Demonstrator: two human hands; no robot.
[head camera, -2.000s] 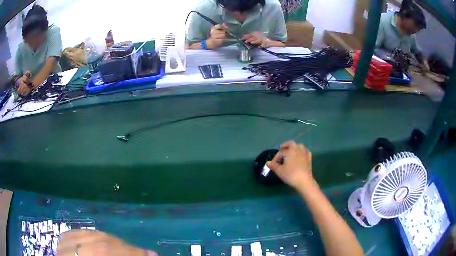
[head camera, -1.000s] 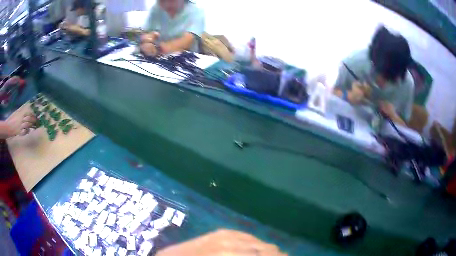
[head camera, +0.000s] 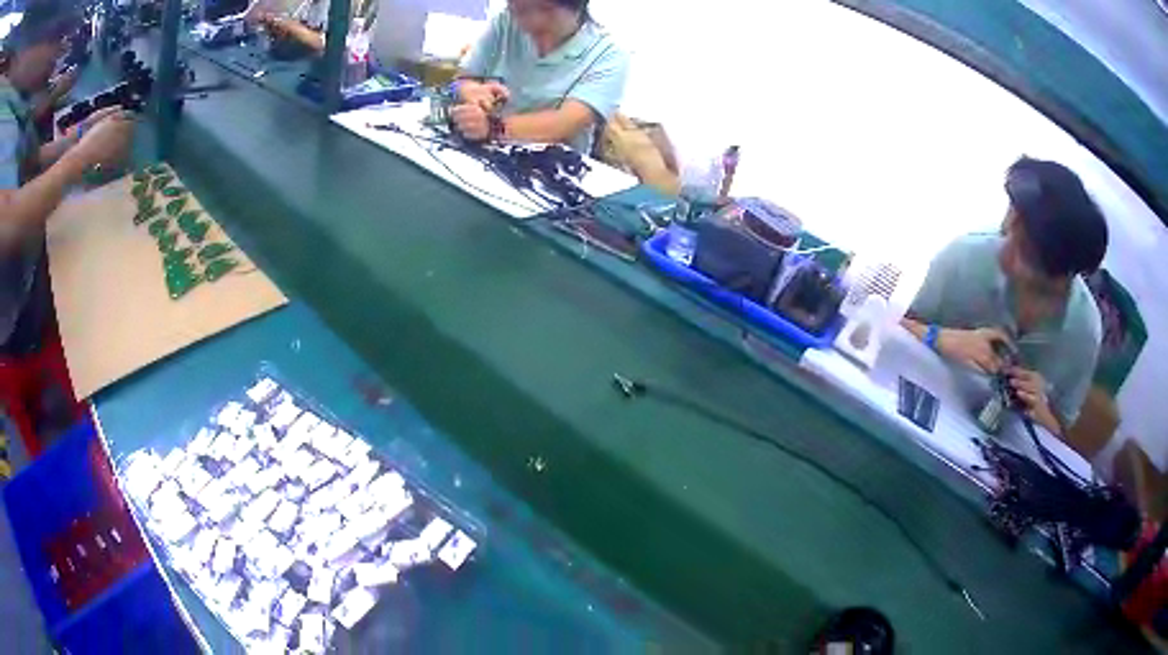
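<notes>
Many small white rectangular cells (head camera: 282, 499) lie spread on a clear sheet on the teal bench at the lower left. A black round housing (head camera: 856, 632) is partly cut off by the bottom edge, right of centre. A thin black cable (head camera: 820, 467) with small metallic ends lies along the green belt. Neither of my hands is in the picture.
Green boards (head camera: 179, 237) lie on a brown board (head camera: 96, 307) at left, beside a person. A blue bin (head camera: 58, 512) with dark red parts is at lower left. Across the belt (head camera: 512, 333), people work near a blue tray (head camera: 730, 297) and a cable heap (head camera: 1063, 505).
The view has turned left, bringing the cells, green boards and blue bin into sight. My right hand has left the black housing and the picture; my left hand has also gone out of view.
</notes>
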